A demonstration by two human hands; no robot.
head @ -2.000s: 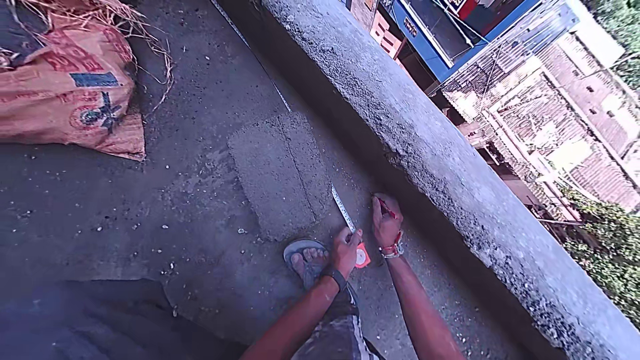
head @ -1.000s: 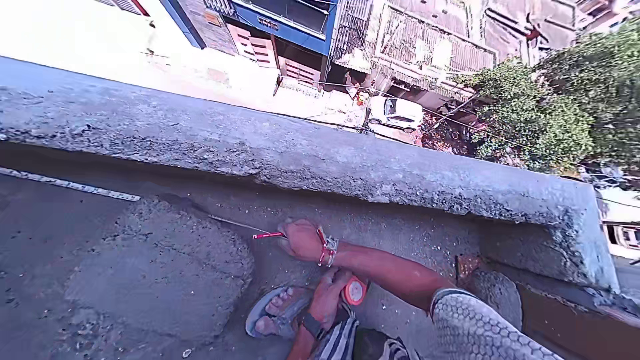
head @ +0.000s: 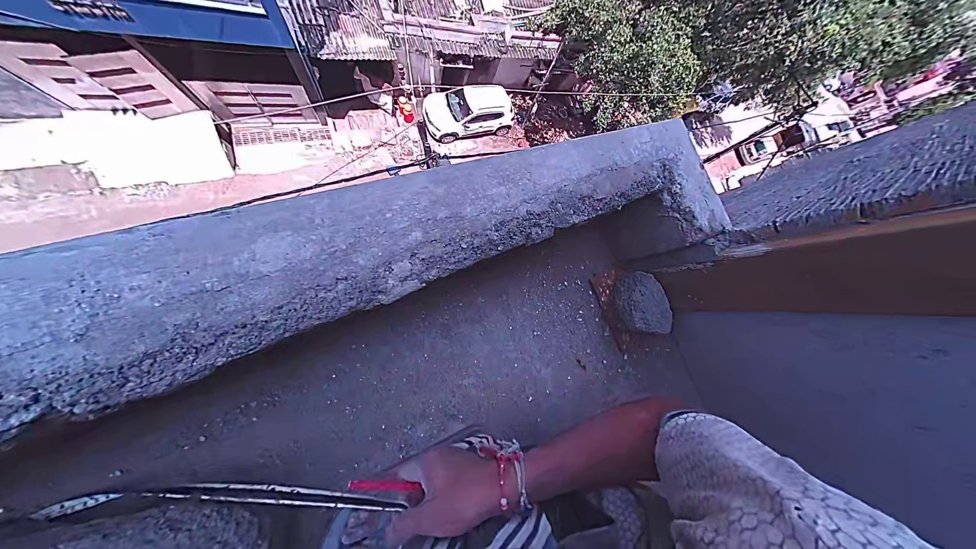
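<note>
My right hand (head: 450, 492), with string bracelets at its wrist, is closed on a red marker or pencil (head: 385, 486) near the bottom middle. The metal tape measure's blade (head: 252, 494) runs left from the fingers, bent and partly blurred. Beneath the blade, at the lower left, lies a rough cement patch (head: 168, 528). A sandalled foot (head: 358, 528) shows partly behind the hand. My left hand and the tape's case are out of sight.
A rough concrete parapet (head: 305, 267) crosses the view, with a street and a parked white car (head: 469, 113) far below. A rounded concrete lump (head: 642, 303) rests near the parapet's corner. A lower ledge (head: 854, 179) continues at the right.
The view has swung right along the parapet. My left hand, seen holding the tape case before, has left the view. My right hand now has the tape blade at its fingers.
</note>
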